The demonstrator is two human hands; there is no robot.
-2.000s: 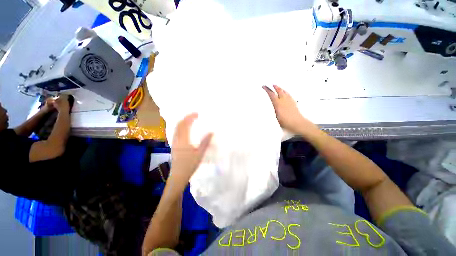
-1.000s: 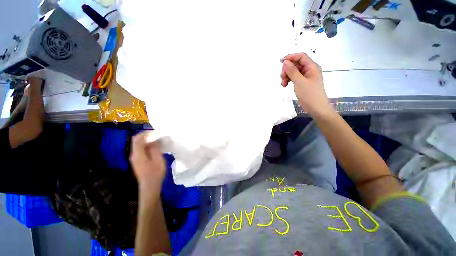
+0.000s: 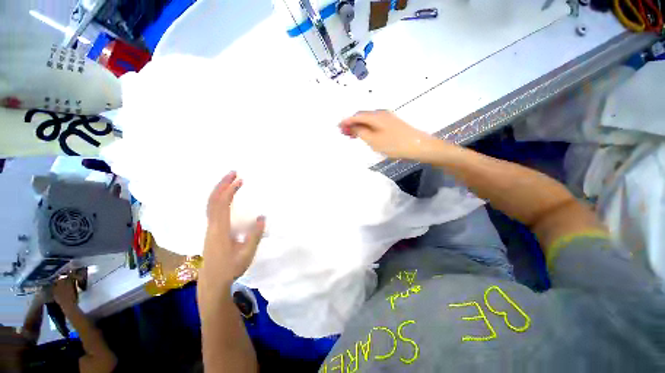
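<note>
A large white garment [image 3: 292, 167], overexposed, covers the table's left part and hangs over the front edge onto my lap. My left hand [image 3: 232, 233] is over the garment's left part with thumb and fingers apart, holding nothing. My right hand [image 3: 372, 133] is at the garment's right side near the table edge, its fingertips closed together at the cloth; whether cloth is pinched is hard to tell. The sewing machine head [image 3: 324, 33] stands beyond the garment, its needle area beside the cloth.
A grey vented machine [image 3: 76, 218] and another worker's arms [image 3: 69, 306] are at left. A cream cone with black writing [image 3: 69, 131] is upper left. Orange-red handles [image 3: 144, 239] and shiny yellow tape [image 3: 175, 275] lie at the table's left end. White garments [image 3: 631, 167] are heaped at right.
The view has turned, so the table edge slants and the cone shows again. My left hand has moved from the garment's lower left edge onto the cloth and opened. The garment is spread wider leftward.
</note>
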